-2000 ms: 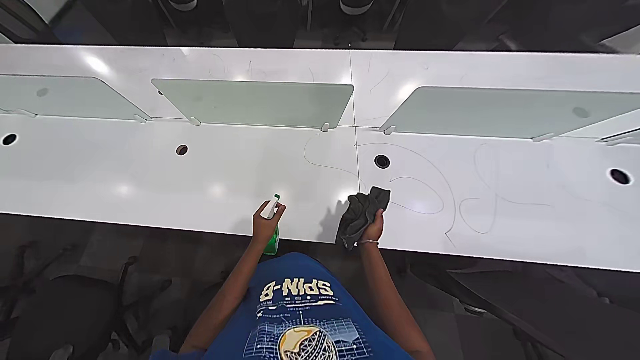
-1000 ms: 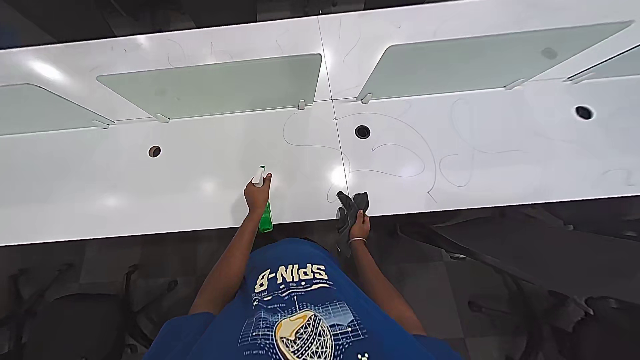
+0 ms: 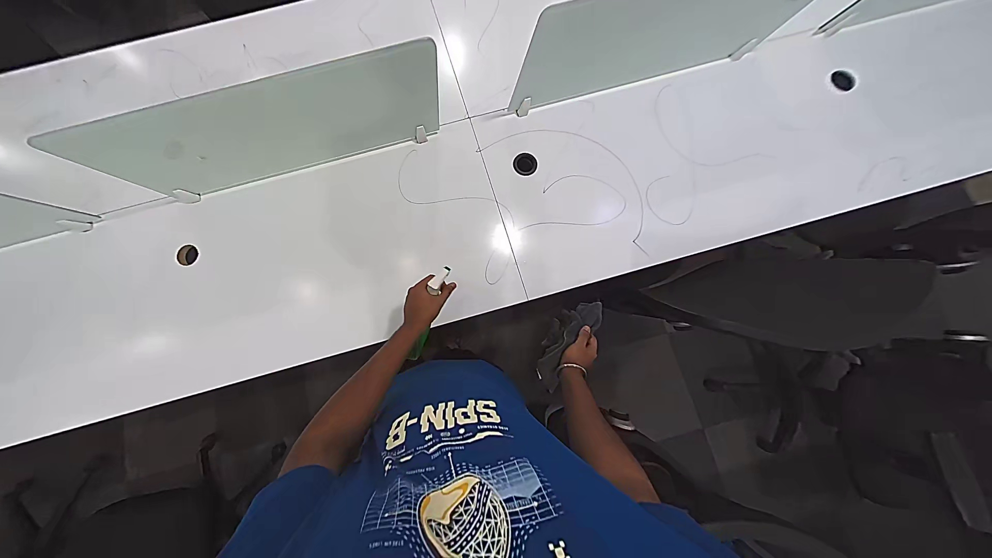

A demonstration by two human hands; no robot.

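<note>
My left hand [image 3: 425, 303] grips the neck of a spray bottle [image 3: 439, 279] with a white head and a green body, over the front edge of the white desk [image 3: 325, 287]. Part of the bottle is hidden behind the hand and wrist. A crumpled dark grey cloth [image 3: 559, 338] hangs from my right hand [image 3: 581, 350], which is off the desk, just beyond its front edge. Thin curved lines are drawn on the desktop, on both sides of the seam between two desk sections.
Frosted glass dividers [image 3: 271, 120] stand in clips along the desk. Round cable holes, one a dark grommet [image 3: 525, 163], pierce the top. At the right below the desk is a dark office chair [image 3: 798, 302]; further dark chairs are at the lower left.
My right hand and the cloth have moved from over the desk edge to off the desk. My left hand still holds the bottle. The view has turned and shifted.
</note>
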